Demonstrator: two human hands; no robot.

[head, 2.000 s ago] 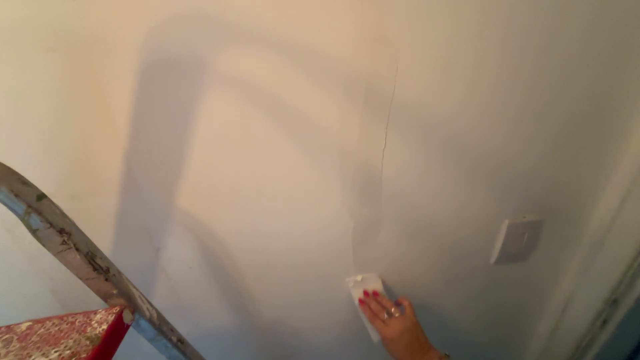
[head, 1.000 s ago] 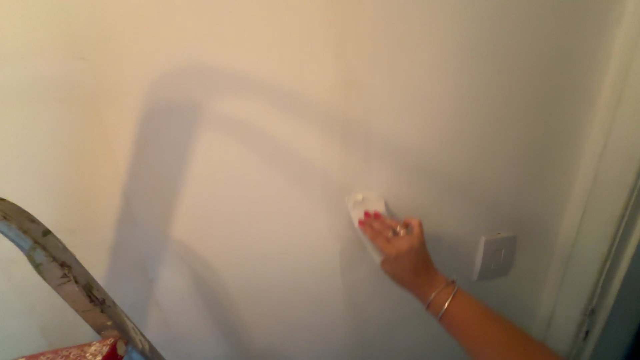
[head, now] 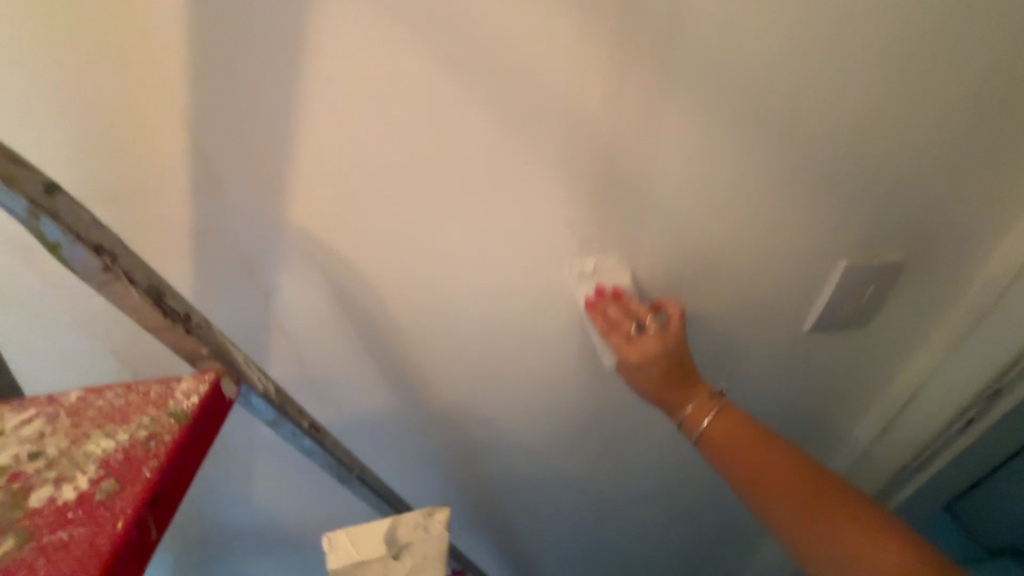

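Note:
My right hand (head: 648,340), with red nails, rings and bracelets, reaches in from the lower right. Its fingers lie over a pale, flat, rectangular tool or pad (head: 600,272) and press it against the painted wall (head: 448,200). Whether this is a spreader or a sanding pad cannot be told. An off-white piece with a grey smear (head: 388,544) shows at the bottom edge; what supports it is out of frame. My left hand does not show.
A paint-spattered red step or platform (head: 88,464) stands at lower left, against a worn metal ladder rail (head: 176,312) that slants across. A light switch (head: 856,294) is on the wall to the right, near a door frame (head: 944,400). Shadows fall over the wall.
Since the oldest frame, my right hand has moved up the wall relative to the switch, with the pale flat piece under its fingers. The off-white piece has come into view at the bottom.

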